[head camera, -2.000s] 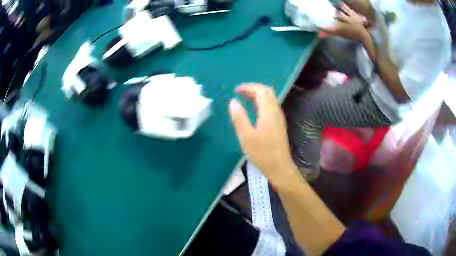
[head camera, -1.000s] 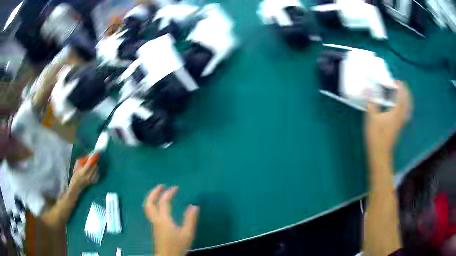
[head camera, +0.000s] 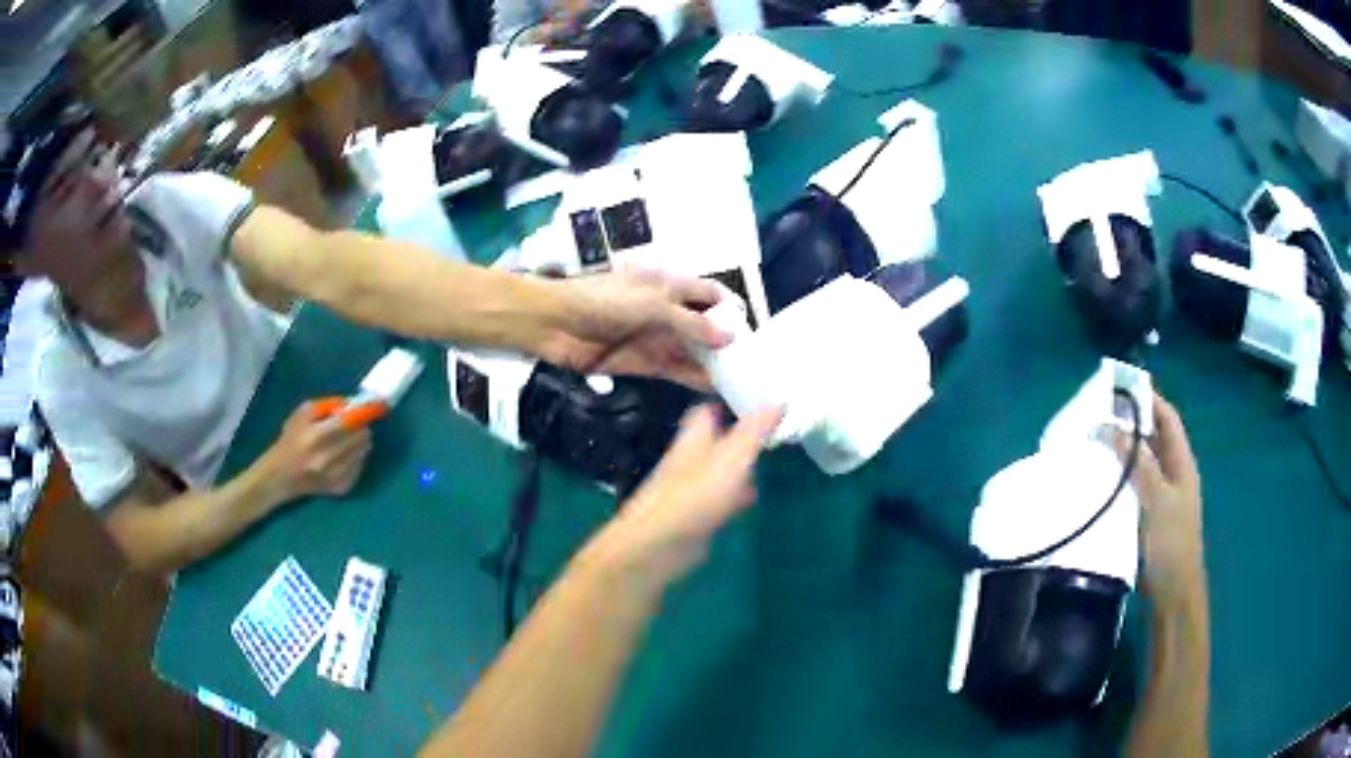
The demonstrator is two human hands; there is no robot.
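My right hand (head camera: pixel 1168 481) grips the white bracket end of a dome camera (head camera: pixel 1049 548), whose black ball points towards me; a black cable loops over its body. My left hand (head camera: pixel 694 481) reaches to the lower left side of another white dome camera (head camera: pixel 842 370). Its fingertips are at the housing, but whether they grip it is unclear. Another person's hand (head camera: pixel 645 326) is at the same camera's left end.
A seated person (head camera: pixel 178 319) at left holds an orange-and-white object (head camera: pixel 356 407). A dotted sticker sheet (head camera: pixel 282 625) and a narrow white block (head camera: pixel 354 622) lie front left. A multi-lens camera (head camera: pixel 667 222) and several dome cameras stand behind on the green table (head camera: pixel 845 592).
The view has swung left, then settled. My left hand has moved from the table's near edge up to the middle camera. The other person's arm now reaches across. My right hand remains on a camera.
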